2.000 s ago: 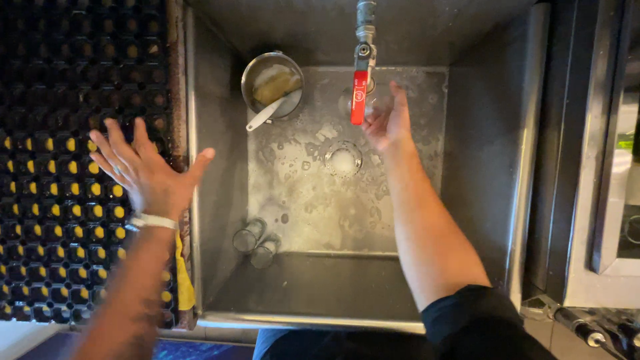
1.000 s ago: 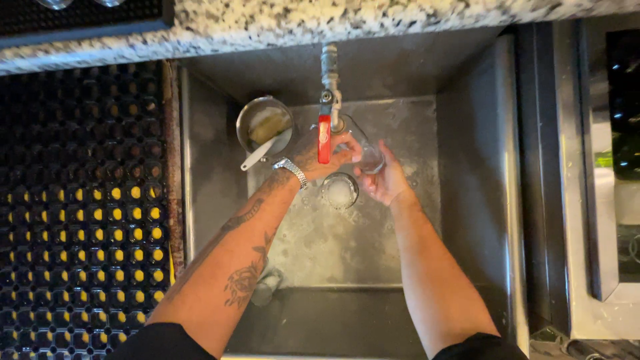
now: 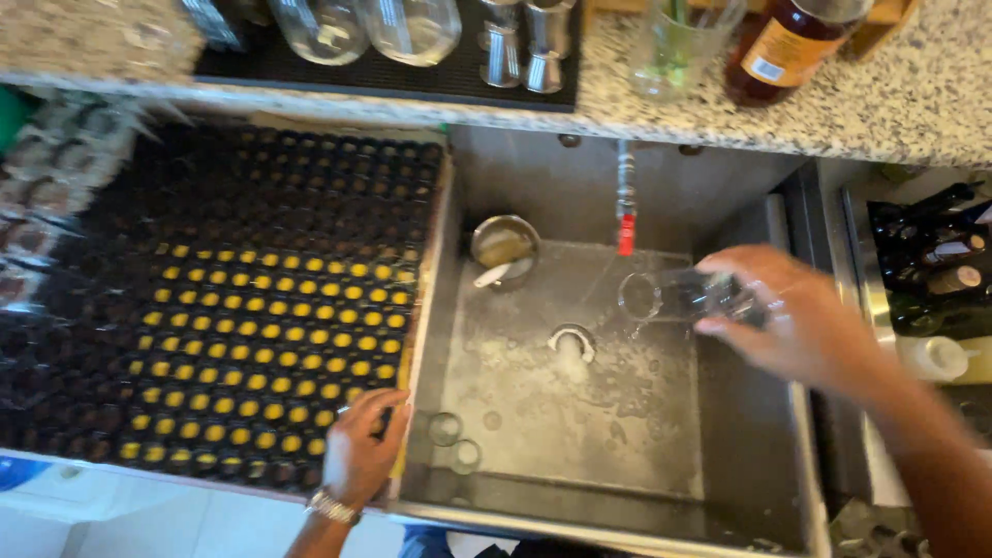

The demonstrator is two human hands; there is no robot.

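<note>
My right hand (image 3: pixel 783 318) grips a clear drinking glass (image 3: pixel 670 296) by its base end, tilted sideways over the right half of the stainless steel sink (image 3: pixel 604 434). The glass mouth points left. My left hand (image 3: pixel 364 442) rests at the sink's left edge, on the edge of the black rubber mat (image 3: pixel 256 310); whether it pinches anything there cannot be told. Above the sink's back part hangs a tap with a red lever handle (image 3: pixel 626 235). A metal bowl (image 3: pixel 505 239) with a white-handled utensil (image 3: pixel 493 274) sits at the back left of the basin.
Two glasses (image 3: pixel 446 428) stand at the basin's front left. A granite counter (image 3: pixel 899 116) crosses the back, holding metal jiggers (image 3: pixel 501 54), glass vessels (image 3: pixel 411 31) and a dark bottle (image 3: pixel 783 58) near its edge. Bottles (image 3: pixel 945 248) stand in an open compartment on the right.
My left hand has left the tap area for the mat's edge. My right hand has moved right, away from the tap, with the glass. The view has shifted to show more counter.
</note>
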